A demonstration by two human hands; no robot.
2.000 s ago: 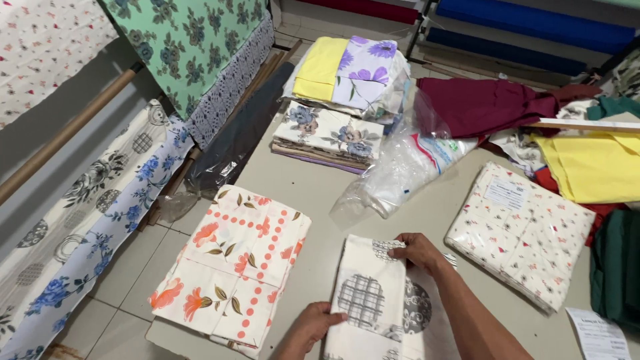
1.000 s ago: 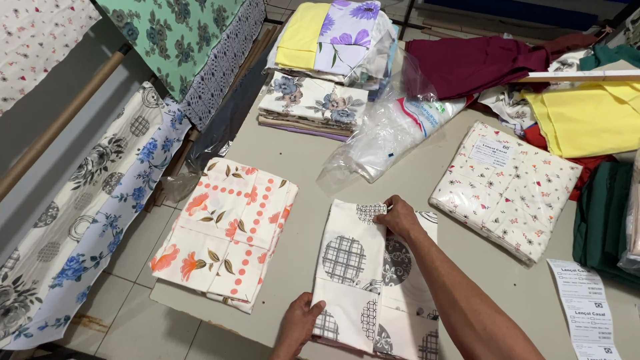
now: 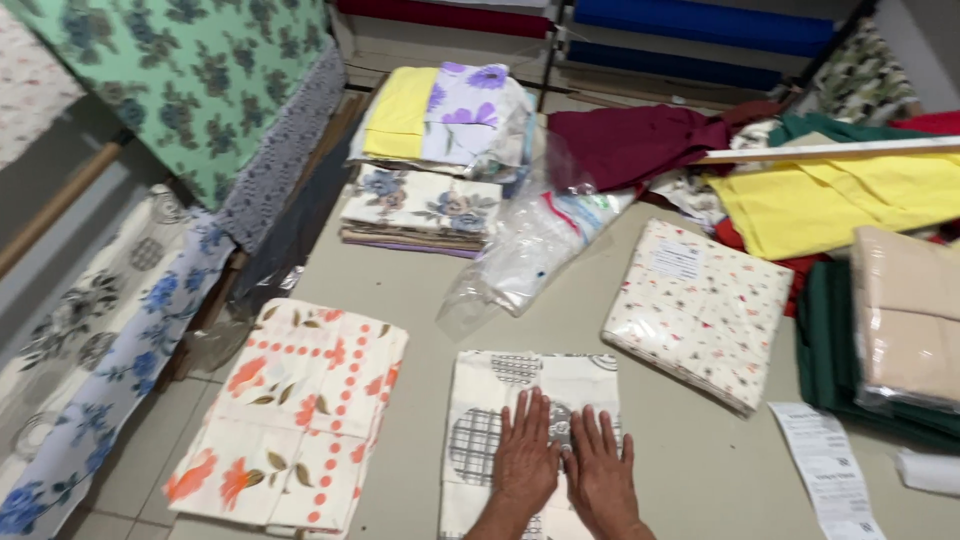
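A folded white cloth with grey circle patterns [image 3: 472, 450] lies at the lower middle of the table. My left hand [image 3: 527, 454] rests flat on it, fingers apart and pointing away from me. Just right of it, my right hand [image 3: 602, 469] also presses flat on the same cloth, the two thumbs close together. Neither hand grips anything. Left of them lies a folded cloth with orange flowers and dots [image 3: 300, 420]. To the upper right is a plastic-wrapped folded floral fabric [image 3: 697, 315] with a printed label on top.
Stacked folded fabrics [image 3: 424, 206] and clear plastic bags [image 3: 525, 247] lie toward the back. A maroon cloth [image 3: 637, 146], a yellow cloth [image 3: 840, 199], a wrapped beige package [image 3: 911, 315] and a strip of printed labels [image 3: 825, 469] are at the right. Patterned fabric [image 3: 180, 82] hangs at the left.
Both hands have moved from the cloth's edges onto its middle and now lie flat side by side. The beige package has come into view at the right.
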